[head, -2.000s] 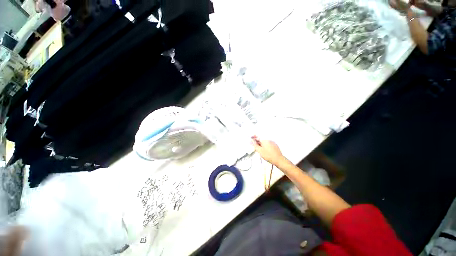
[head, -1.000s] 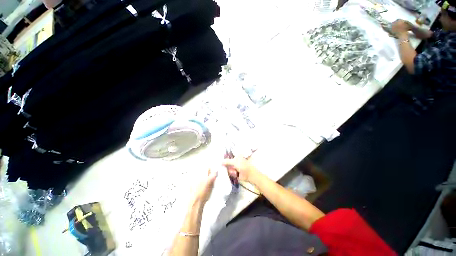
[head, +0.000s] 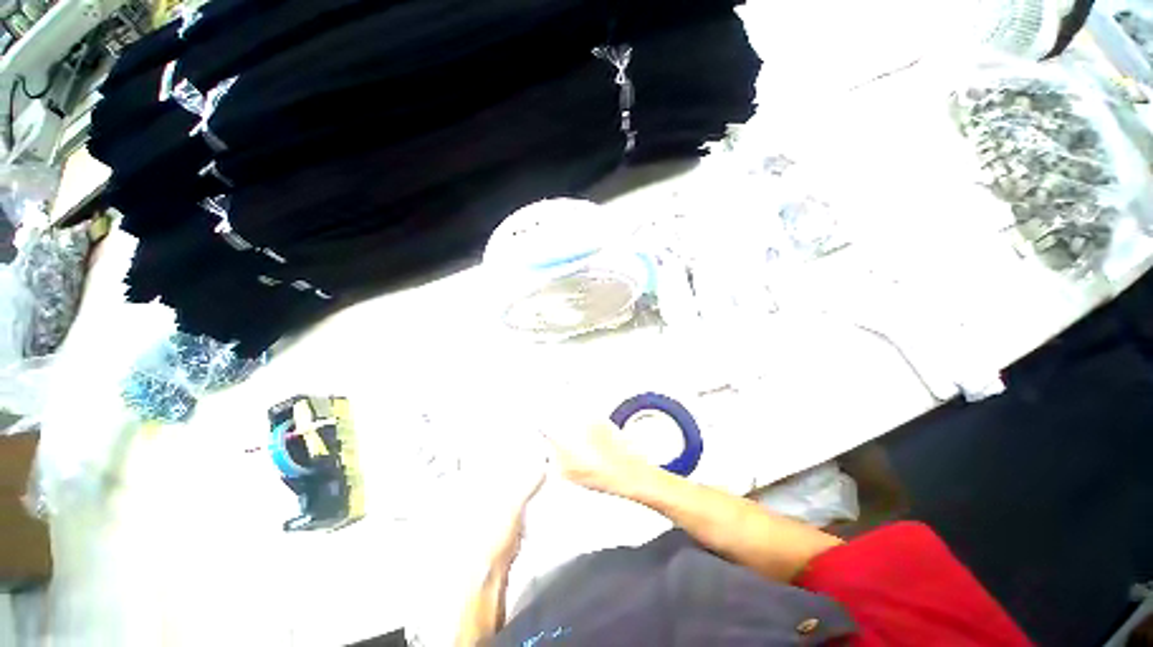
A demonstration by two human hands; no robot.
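The dark blue tape roll (head: 692,434) lies flat on the white table, right beside my right hand. My right hand (head: 592,458) is over the table in front of me, washed out by glare; I cannot tell whether its fingers hold anything. My left hand (head: 529,490) is just left of it, also washed out, its fingers hard to see. The tape dispenser (head: 316,468), black with a yellow piece and a light blue tape roll (head: 288,447) in it, stands at the left. Small metal trims (head: 440,453) show faintly between the dispenser and my hands.
A white fan (head: 575,297) stands behind my hands. Black fabric bundles (head: 417,139) lie along the back. Bagged bluish hardware (head: 171,379) is at the left, a grey hardware heap (head: 1043,177) at the far right. Clear bags (head: 809,228) lie right of the fan. A dark aisle is at the right.
The view has swung left. The dispenser came into view and now shows nearer the middle. The blue roll, hidden a second ago around my hands, shows on the table again.
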